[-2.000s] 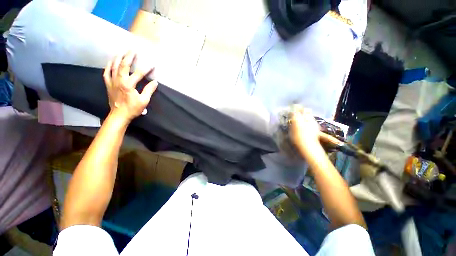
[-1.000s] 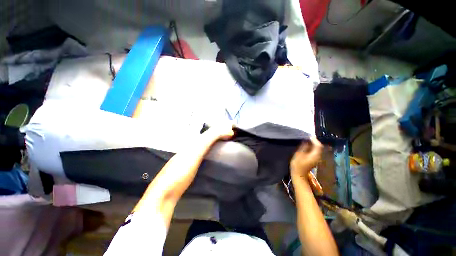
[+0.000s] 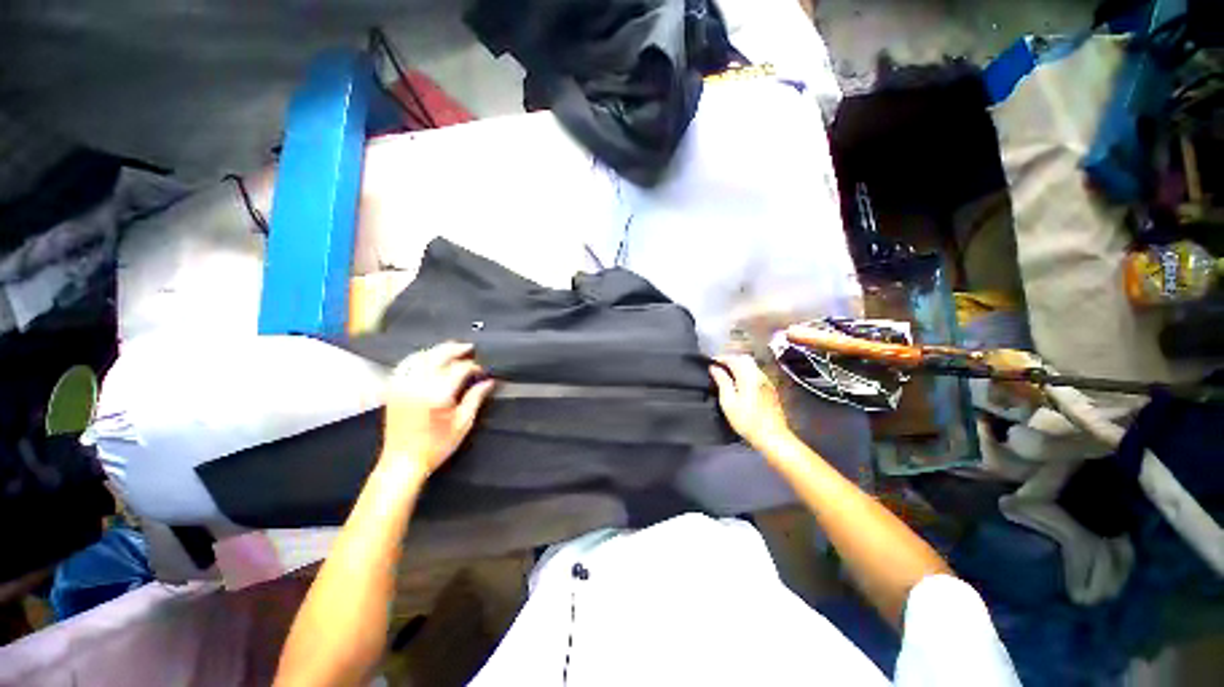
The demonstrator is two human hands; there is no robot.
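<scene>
A dark grey garment lies over the padded board, with its left end tapering to a corner near the board's rounded white end. An upper part of it is folded up over the table side and shows a small pale mark. My left hand holds the cloth at the fold's left side. My right hand holds the fold's right end. The steam iron, with its orange-brown handle, rests to the right of my right hand, untouched.
A long blue box stands at the far left. A crumpled black garment lies on the white table cover at the far edge. The iron's hose runs off right. A pink and white card is below the board's left end. A bottle is far right.
The iron has been let go and rests at the right. My left hand has joined the right in gripping the cloth, and the garment's upper part is now spread and folded over the board.
</scene>
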